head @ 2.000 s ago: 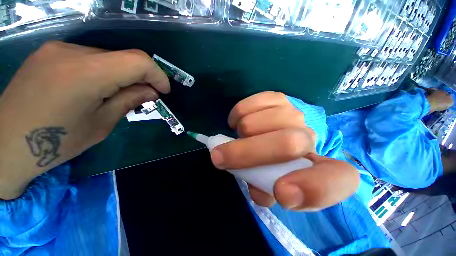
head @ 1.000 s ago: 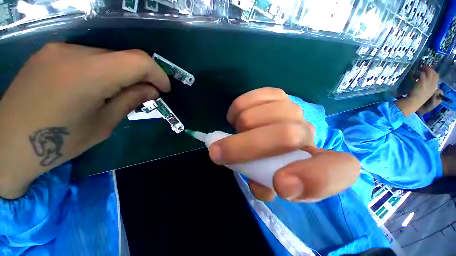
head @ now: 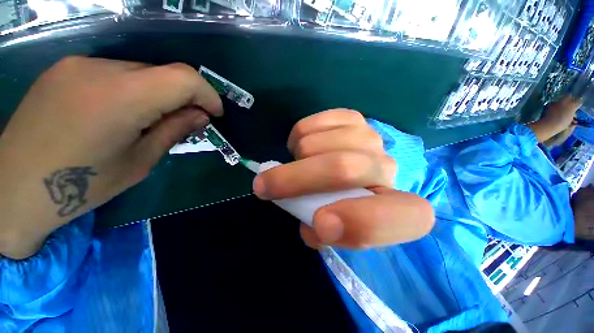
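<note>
My left hand (head: 111, 123) pinches a narrow green USB board (head: 220, 142) between thumb and fingertips; its held end is hidden by the fingers. My right hand (head: 345, 179) is closed around the white glue bottle (head: 296, 207). The bottle's thin green needle tip (head: 245, 162) points left at the board's pale end piece and appears to touch it or be very close. A second board (head: 228, 89) lies on the mat just beyond my left fingertips. A white piece (head: 190, 147) shows below my left fingertips.
The dark green bench mat (head: 312, 71) lies under the hands. A shiny clear blister tray (head: 260, 27) of boards runs along the far side. A second tray of boards (head: 485, 97) is at the right. Another person's blue sleeve (head: 514, 182) and hand (head: 557, 120) are at the far right.
My right hand and the bottle have moved left and slightly up, bringing the needle tip to the board's end. The held board has shifted slightly up. The other person's hand has moved at the right.
</note>
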